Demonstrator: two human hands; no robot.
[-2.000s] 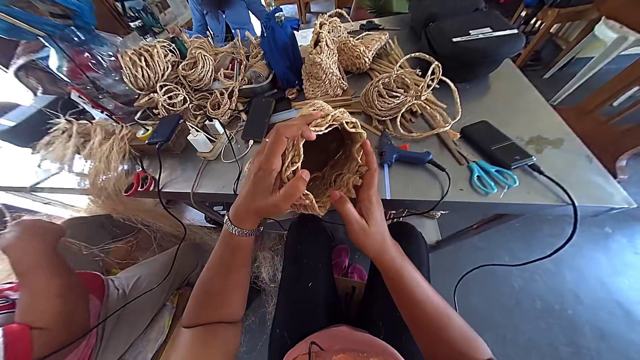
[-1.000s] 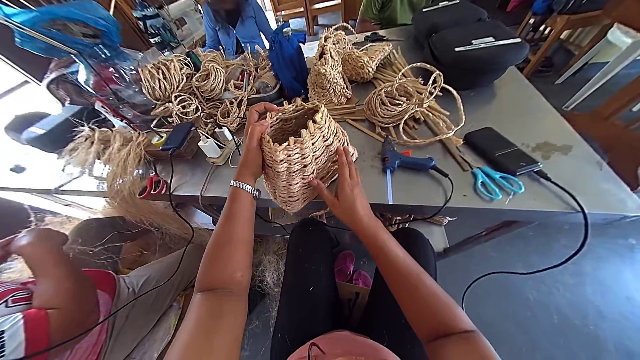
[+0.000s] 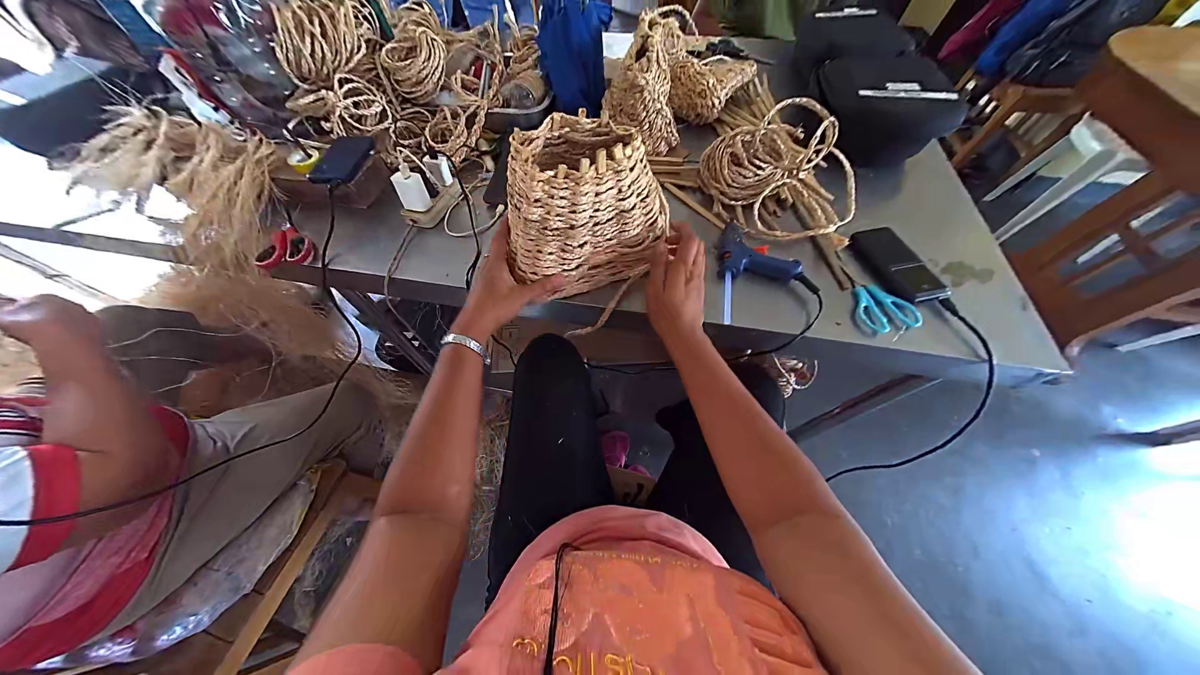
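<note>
A woven fiber basket (image 3: 586, 211) stands upright at the table's front edge, its rim ringed with short stake ends and a loose strand hanging from its base. My left hand (image 3: 506, 281) grips its lower left side, the thumb along the bottom. On the lower right side rests my right hand (image 3: 677, 277), fingers against the weave. Right of that hand lie a blue glue gun (image 3: 750, 258) with a glue stick in it and a coil of twisted fiber rope (image 3: 773, 169). Light-blue scissors (image 3: 881, 309) lie near a black power bank (image 3: 895, 262).
Rope coils (image 3: 323, 42), other woven pieces (image 3: 647, 84) and black cases (image 3: 886, 103) occupy the table's back. A power strip (image 3: 431, 206), red scissors (image 3: 284, 247) and loose fiber (image 3: 197, 178) are at left. A cable (image 3: 984, 403) hangs off the right edge. A co-worker's arm (image 3: 94, 403) is at far left.
The basket has gone from tilted with its opening toward me to upright on the table edge. My right hand has moved down to its lower right side.
</note>
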